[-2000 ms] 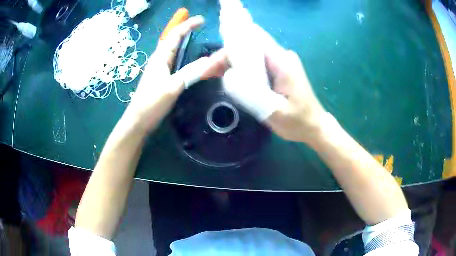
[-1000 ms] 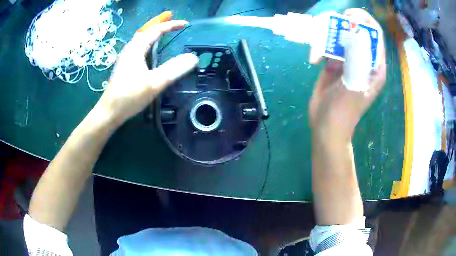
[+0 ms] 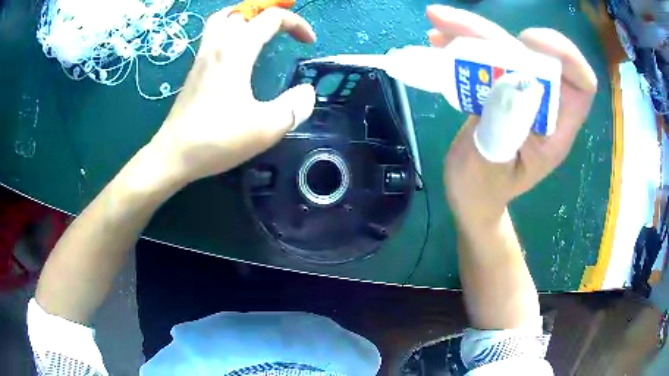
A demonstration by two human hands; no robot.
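Observation:
A black housing point(image 3: 330, 228) lies on the green bench in front of me, rounded end toward me, with a metal-rimmed centre hole. My right hand point(image 3: 513, 110) holds a white glue bottle point(image 3: 469, 77) with a red and blue label, tilted on its side. The bottle's long thin nozzle points left, its tip near the housing's narrow upper end. A white cot covers my right thumb. My left hand point(image 3: 227, 95) is at the housing's upper left, thumb and fingers apart, covering part of its left side. An orange cot is on one finger. I see nothing gripped in it.
A tangled white heap of sealing rings point(image 3: 110, 33) lies at the upper left of the green bench point(image 3: 191, 228). A thin dark strand curves beside the housing's right side. Yellow tape point(image 3: 612, 191) runs along the bench's right edge, with white material beyond it.
My right hand first moved out to the right with the bottle; its nozzle tip is now over the housing's upper end. My left thumb no longer lies as far across the housing's upper part.

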